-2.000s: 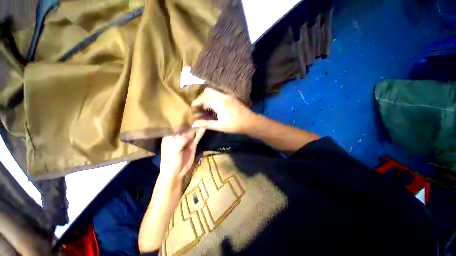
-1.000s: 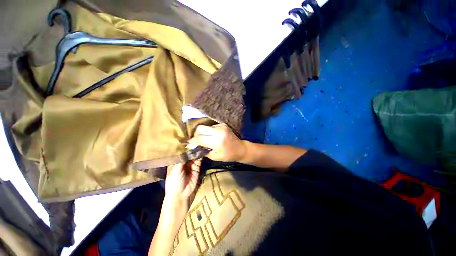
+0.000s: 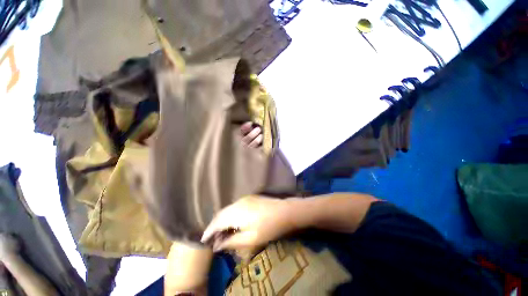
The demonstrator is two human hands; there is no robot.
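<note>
A brown garment [image 3: 200, 150] with gold-yellow lining [image 3: 124, 214] hangs raised and blurred in front of me, its front panel turned brown side out over the lining. My right hand [image 3: 249, 222] pinches its lower edge near my body. My left hand [image 3: 252, 134] is mostly hidden inside or behind the cloth. Only curled fingertips show at the garment's right opening, and the left forearm comes up from below.
More brown garments [image 3: 104, 46] lie behind on the white table [image 3: 330, 87]. Black hanger hooks and hanging brown cloth [image 3: 396, 130] line the table's right edge. A small yellow round thing [image 3: 364, 25] and dark cords lie at top right. Another person's arm [image 3: 26, 274] shows at lower left. A green sack [image 3: 498, 193] stands right.
The brown outer side now covers much of the lining. My left hand has moved up behind the cloth, while my right hand stays at the lower edge. The view shows more of the table.
</note>
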